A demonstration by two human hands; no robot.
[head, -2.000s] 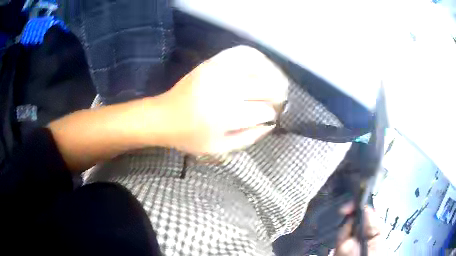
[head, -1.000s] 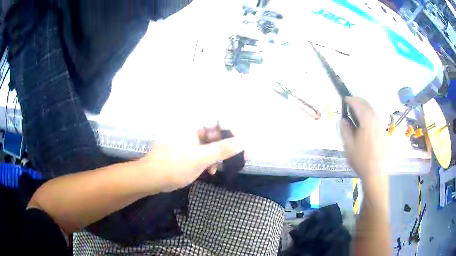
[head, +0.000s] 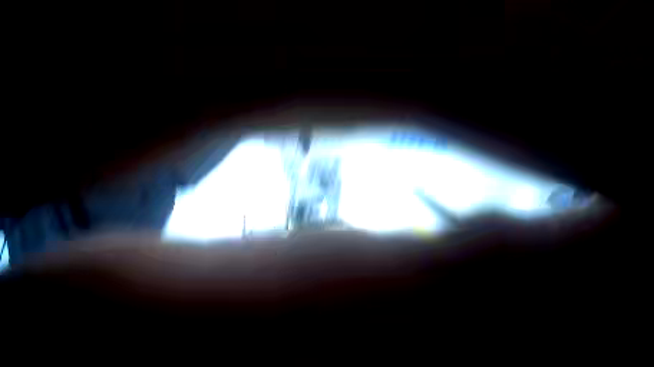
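Most of the view is black: something very close covers the lens above and below, with a blurred reddish-brown lower edge, and I cannot tell what it is. Through a narrow slit, the dark garment point(head: 125, 208) shows at the left, blurred. The needle area of the sewing machine point(head: 319, 190) stands near the middle. A thin dark pointed shape, likely the shears point(head: 437, 206), lies right of it. Neither my left hand nor my right hand can be made out.
The white machine table point(head: 215, 215) shows overexposed in the slit. Faint blue lettering is on the white machine head point(head: 419, 140). A small greyish part point(head: 561, 196) is at the slit's right end. The rest is hidden.
The view has gone from open to almost fully covered. Both hands, the apron and the table's front edge no longer show. Earlier my right hand was at the shears on the table.
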